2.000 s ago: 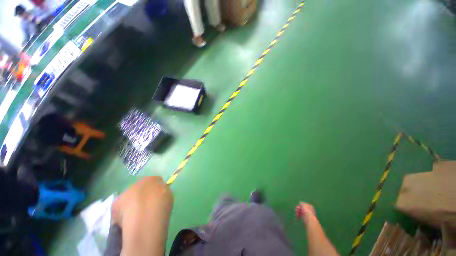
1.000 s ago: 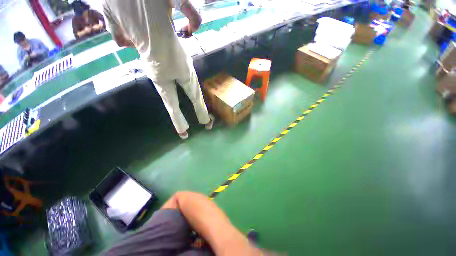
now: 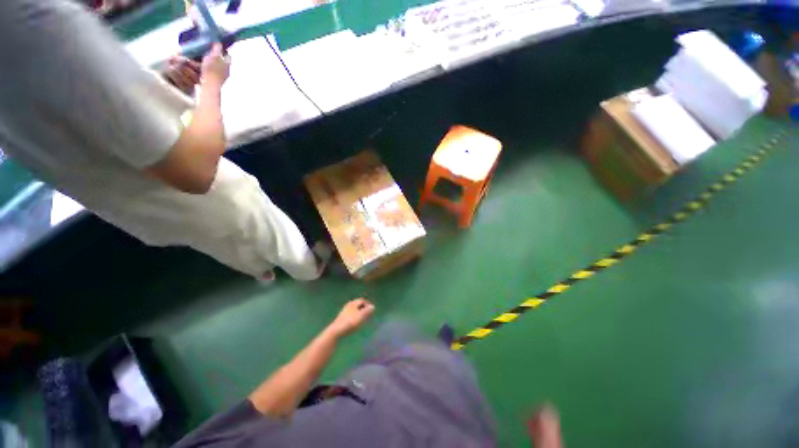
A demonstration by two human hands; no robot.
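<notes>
My left hand (image 3: 355, 315) is in front of my body, low over the green floor, with curled fingers. A small dark spot shows at the fingers; I cannot tell if it is a held object or a gap. My right hand (image 3: 545, 424) is small and blurred at the bottom edge, partly cut off, and its grip is unclear. A closed cardboard carton (image 3: 346, 206) stands on the floor ahead of my left hand, with an orange stool (image 3: 464, 162) beside it.
A person in light clothes (image 3: 123, 140) stands at the bench (image 3: 346, 74) on the left. A carton (image 3: 626, 144) with white foam pieces (image 3: 714, 83) stands at right. Yellow-black tape (image 3: 561, 289) crosses the floor. A black bin (image 3: 101, 367) with white contents is at lower left.
The view has moved forward along the bench. The person, carton and stool appear nearer; the black bin has shifted towards the lower left. My left hand and my right hand have come into view.
</notes>
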